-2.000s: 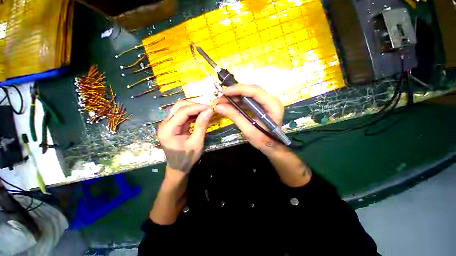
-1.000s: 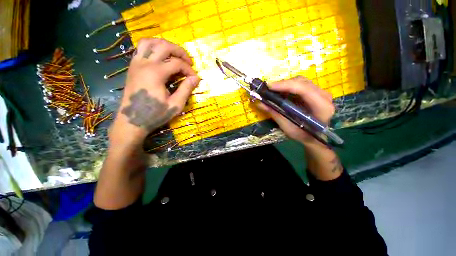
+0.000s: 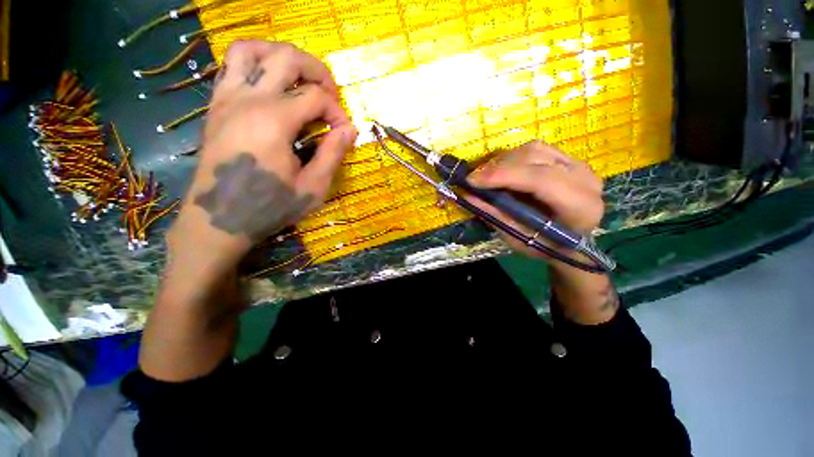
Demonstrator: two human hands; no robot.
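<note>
A shiny yellow-orange flexible circuit panel (image 3: pixel 428 45) with grid lines lies flat on the bench. My right hand (image 3: pixel 540 196) holds the soldering iron (image 3: pixel 513 205) like a pen, its tip pointing up-left over the panel, with the thin feed tube alongside. My left hand (image 3: pixel 277 143) is over the panel's left edge, thumb and index finger pinched close to the iron tip. A lead wire (image 3: pixel 312 138) shows between its fingers; whether it is gripped is hard to tell. Other lead wires (image 3: pixel 183 116) stick out from the panel's left edge, and some lie below the hand.
A tangled pile of loose leads (image 3: pixel 80 143) lies left of my left hand. A dark box (image 3: pixel 718 80) stands right of the panel, beside a metal unit with black cables (image 3: pixel 759 183). The worn bench edge (image 3: pixel 428 259) runs in front of me. White sheet (image 3: pixel 22 312) is at lower left.
My hands have moved apart; the left went to the panel's left edge and the right moved right with the iron. Since a second ago the iron tip has come closer to the left fingertips. The view has shifted.
</note>
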